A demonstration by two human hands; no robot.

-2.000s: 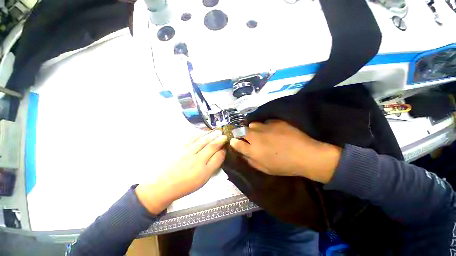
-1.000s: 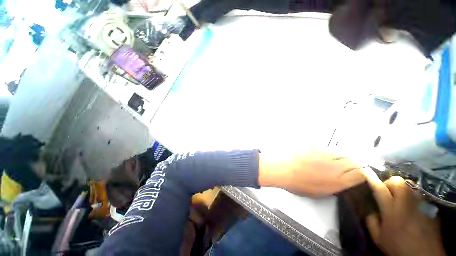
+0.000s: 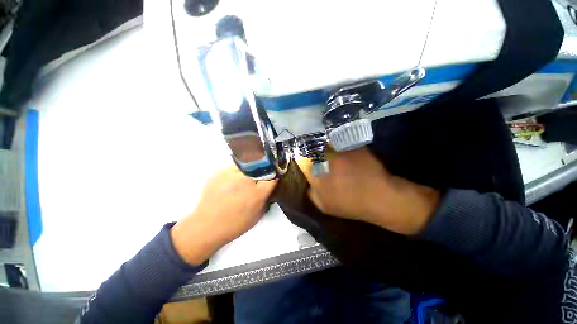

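Observation:
A dark garment piece (image 3: 354, 243), brownish near the needle area, lies under both hands and falls over the table's front edge. My left hand (image 3: 226, 205) is on its left edge, fingertips hidden behind the shiny chrome guard (image 3: 237, 107). My right hand (image 3: 357, 186) is on the cloth just right of the needle area, its fingertips partly hidden by the ribbed tension dial (image 3: 352, 134). The cloth edge runs between the two hands. The needle and presser foot cannot be made out clearly.
The white machine head (image 3: 341, 44) with a blue stripe stands over the hands. A black fabric strip (image 3: 534, 38) drapes over it. Snips (image 3: 526, 131) lie at the right. Blue tape (image 3: 33, 177) marks the left table end. Dark cloth (image 3: 57, 44) lies at the back left.
The view swung left to a phone at the table end, then back to the machine, now closer. Both hands remain at the cloth; more brown cloth shows between them than two seconds ago.

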